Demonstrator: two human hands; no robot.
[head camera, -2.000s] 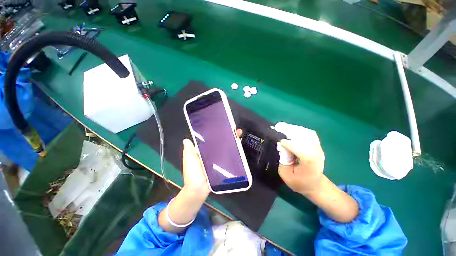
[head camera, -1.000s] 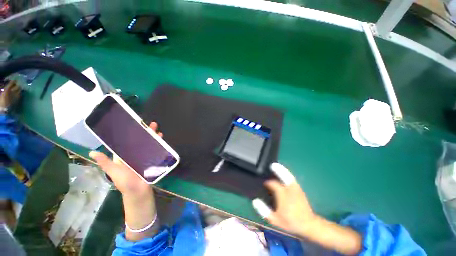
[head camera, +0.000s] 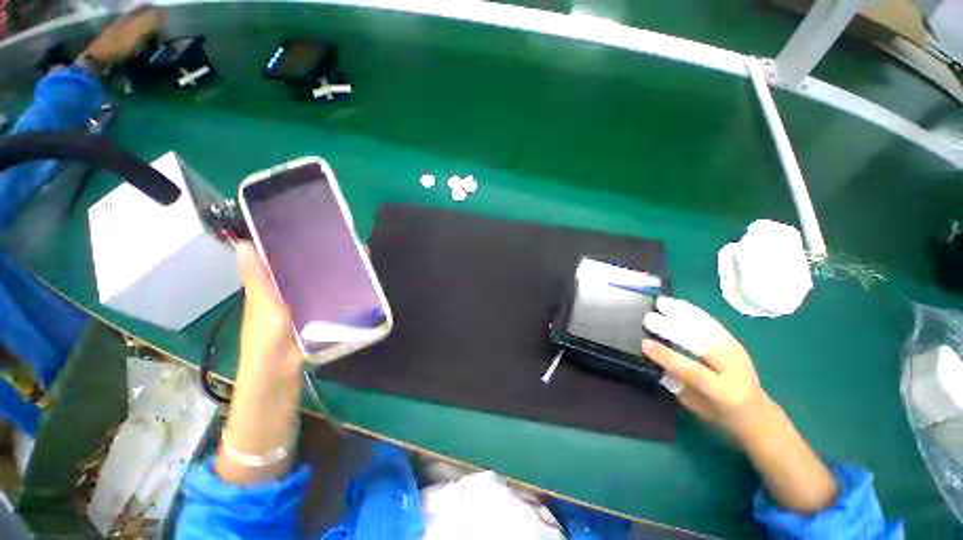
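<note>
A smartphone (head camera: 317, 258) with a white-edged case and purple-looking screen is held upright in my left hand (head camera: 266, 327), left of the black work mat (head camera: 454, 306). A black electronic unit (head camera: 607, 316) lies on the right part of the mat, its screen face up with a bright reflection. A short pale connector lead (head camera: 552, 366) sticks out at its lower left. My right hand (head camera: 707, 369), with white finger cots, has its fingers on the unit's right edge.
A white box (head camera: 164, 253) and black hose (head camera: 95, 151) stand at left. Small white discs (head camera: 457, 186) lie beyond the mat. A white round stack (head camera: 766, 269) is at right, near a clear bag (head camera: 938, 385). Black units (head camera: 303, 65) lie at the back; another person's hand (head camera: 121, 37) is there.
The unit has shifted right on the mat and my right hand has come onto its edge. The phone has turned more upright and moved right. Another person's arm has reached in at upper left.
</note>
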